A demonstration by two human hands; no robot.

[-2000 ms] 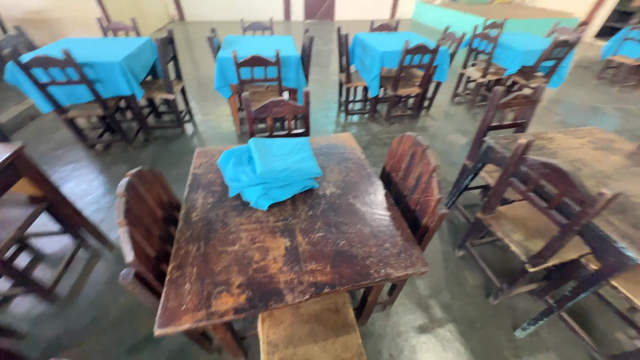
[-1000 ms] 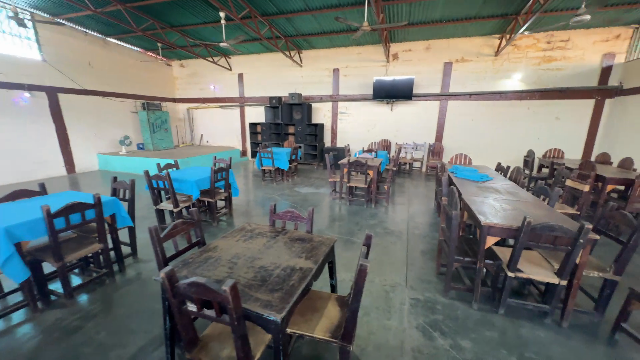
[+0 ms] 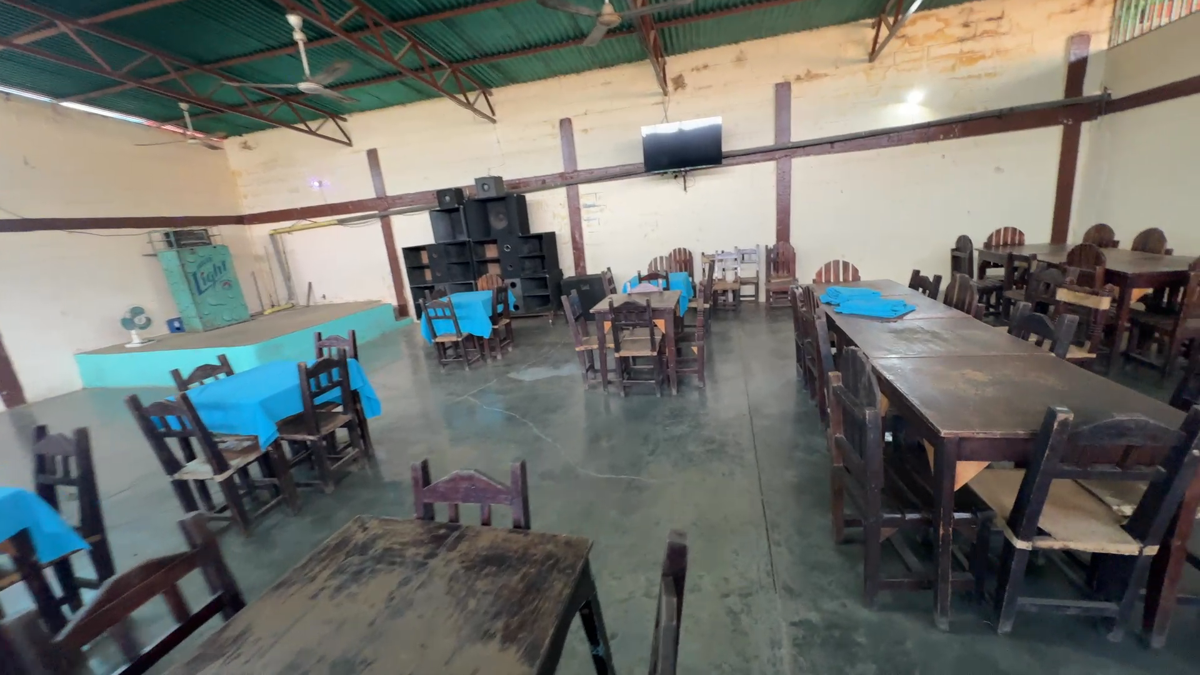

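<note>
Neither of my hands is in the head view. A worn dark wooden table (image 3: 403, 600) stands nearest, at the bottom, with wooden chairs around it. Blue cloths cover a table at the left (image 3: 272, 394), another near the loudspeakers (image 3: 469, 314) and part of one at the left edge (image 3: 37, 525). On the long row of wooden tables (image 3: 1012, 380) at the right, folded or bunched blue cloth (image 3: 862, 302) lies toward the far end. A bare-topped wooden table (image 3: 640, 302) stands at the middle back, and behind it blue cloth shows on a further table.
A wooden chair (image 3: 1078, 506) juts out beside the long tables at the right. Grey smooth floor (image 3: 600, 469) runs between the table groups. A low turquoise-edged stage (image 3: 253, 342) lies back left, and stacked black loudspeakers (image 3: 487, 244) stand by the back wall.
The view has turned and lifted from a near table bearing folded blue cloth to the wider hall. Over the last second it has shifted again, and the near table sits lower in view.
</note>
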